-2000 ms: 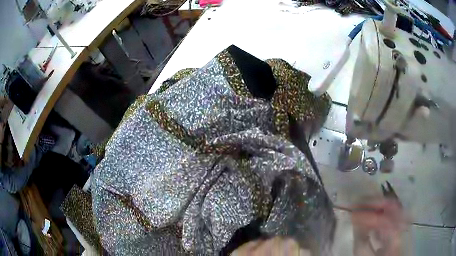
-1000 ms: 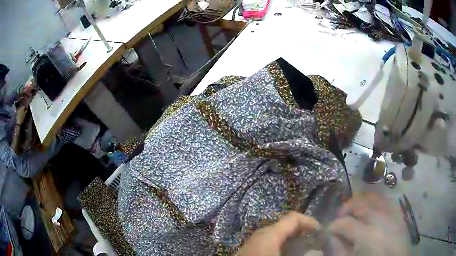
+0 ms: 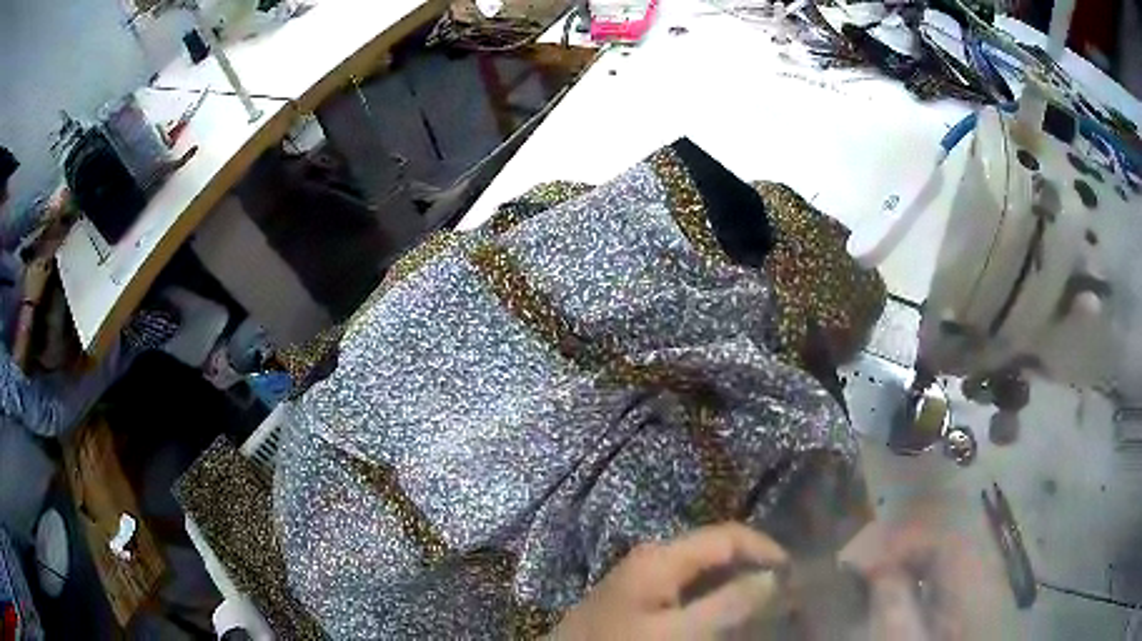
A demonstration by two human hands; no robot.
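Note:
The grey-white printed garment body [image 3: 426,376] lies draped over the table's front left, with yellow-brown trim [image 3: 532,313] across it. A black fabric piece [image 3: 730,207] shows at its top corner. My left hand [image 3: 683,589] is at the bottom centre, fingers bent and pinching the garment's near right edge. My right hand [image 3: 920,576] is just right of it, blurred, at the same edge; its fingertips are unclear. The thread snips [image 3: 1008,545] lie on the table right of my hands. The sewing machine head [image 3: 1027,251] stands at the right, the cloth left of its needle area.
Fabric scraps [image 3: 877,44] lie at the table back, with a pink-red tray [image 3: 622,19] at the far edge. A slim white paddle shape [image 3: 895,207] is left of the machine head. Another table [image 3: 163,225] and a person's sleeve [image 3: 50,398] are at the left.
My left hand has come up into view on the cloth edge. My right hand has moved left from the snips, which now lie on the table. The camera view has shifted.

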